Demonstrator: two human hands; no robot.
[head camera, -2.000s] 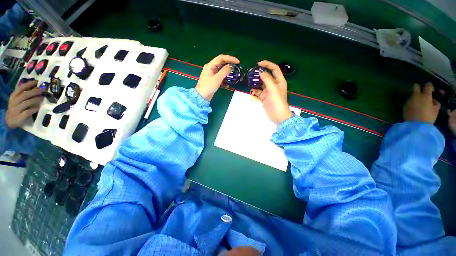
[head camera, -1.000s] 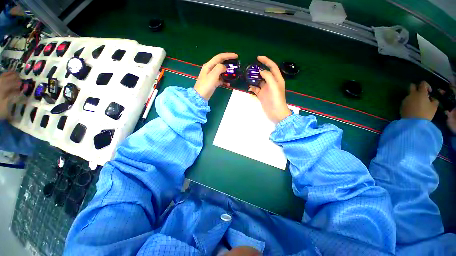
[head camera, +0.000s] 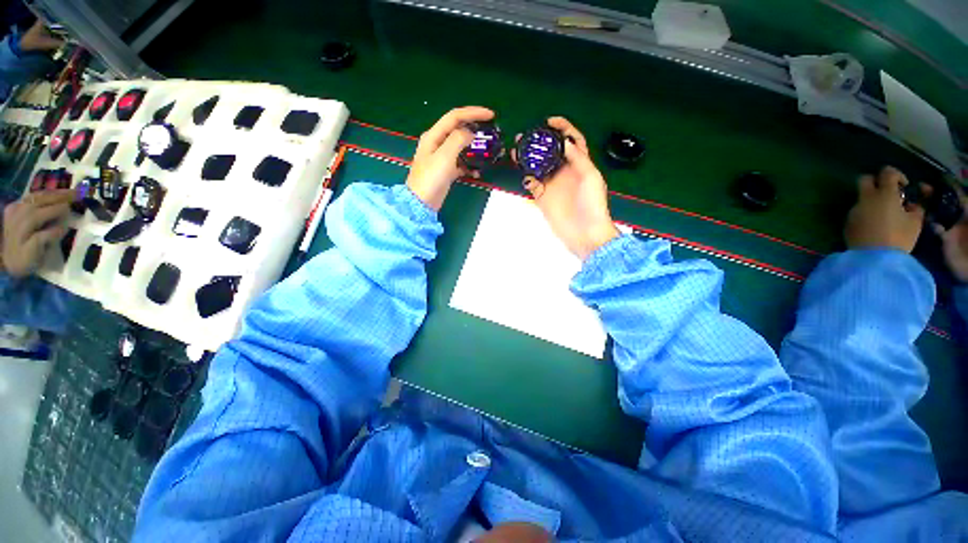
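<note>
My left hand (head camera: 442, 159) holds a round black smartwatch unit (head camera: 482, 146) by its edge, its screen lit with white and reddish marks. My right hand (head camera: 574, 189) holds a second round smartwatch unit (head camera: 539, 153), its screen lit with purple-white text. The two units are side by side with a small gap, faces up toward me. They are above the green belt (head camera: 446, 90), just beyond a white paper sheet (head camera: 528, 275) that lies flat. Parts of my right fingers are hidden behind the unit.
A white foam tray (head camera: 159, 235) with watches and dark cutouts is at left, another person's hand (head camera: 32, 228) at its edge. A dark blister tray (head camera: 80, 445) is lower left. Round units (head camera: 624, 147) lie on the belt. Another person's hand (head camera: 884, 213) is at right.
My hands have shifted slightly left, and the right unit's lit face now shows more fully. The left unit's display has changed. The person's hand at the foam tray moved away and came back.
</note>
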